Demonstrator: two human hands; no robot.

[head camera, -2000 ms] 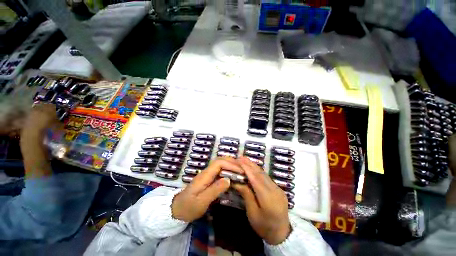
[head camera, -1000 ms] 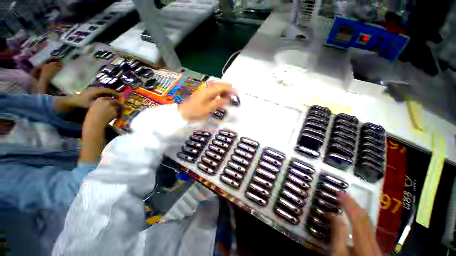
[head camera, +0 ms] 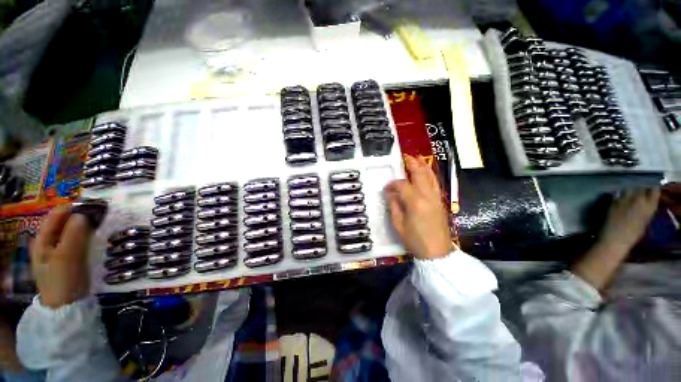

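A white blister tray lies in front of me with glossy dark oval units in rows along its near side. Three taller dark stacks stand in its far right part, and two shorter rows at its far left. My left hand is at the tray's left end, slightly blurred, with a dark oval unit at its fingertips. My right hand is at the tray's right edge, fingers bent and apart, with nothing seen in it.
A neighbour's white tray packed with dark units lies at the right, with another person's hand below it. A yellow paper strip and a slim white pen-like tool lie between the trays. A small white box stands behind.
The view has turned to the right. My left hand has moved from the far left rows to the near left corner. My right hand has moved from the near right row to the tray's right edge.
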